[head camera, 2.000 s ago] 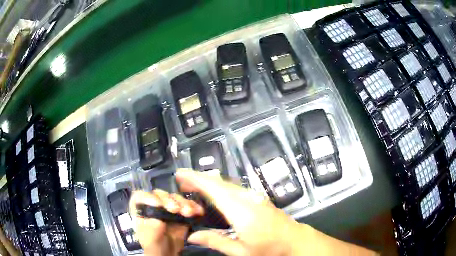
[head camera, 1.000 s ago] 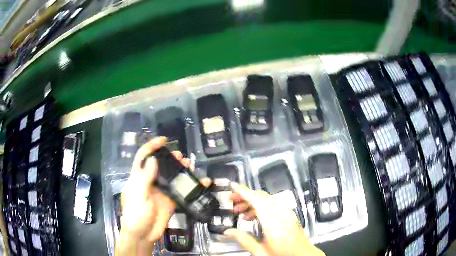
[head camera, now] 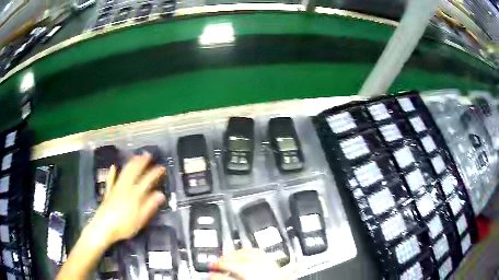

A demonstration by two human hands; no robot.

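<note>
A clear blister tray [head camera: 342,246] holds black phone-shaped parts in two rows. Most show a pale or grey rectangle with two small squares below it. My left hand [head camera: 127,201] lies over the tray's left part, fingertips at a dark part [head camera: 149,149] in the back row. The hand hides most of this part, and its grip cannot be told. My right hand [head camera: 249,266] is blurred and cut off by the bottom edge, with its fingertips near the lower end of a front-row part [head camera: 206,235]. Whether it holds anything cannot be told.
A black blister tray [head camera: 358,188] with pale grids stands at right, another [head camera: 19,210] at far left. Two thin silver-white pieces, one upper [head camera: 42,190] and one lower [head camera: 56,236], lie between trays. The green conveyor [head camera: 219,85] runs behind. A pale post [head camera: 399,52] rises beyond.
The phone held in my left hand a second ago is no longer seen there; that hand is now over the back row. My right hand is lower in view. The view has shifted.
</note>
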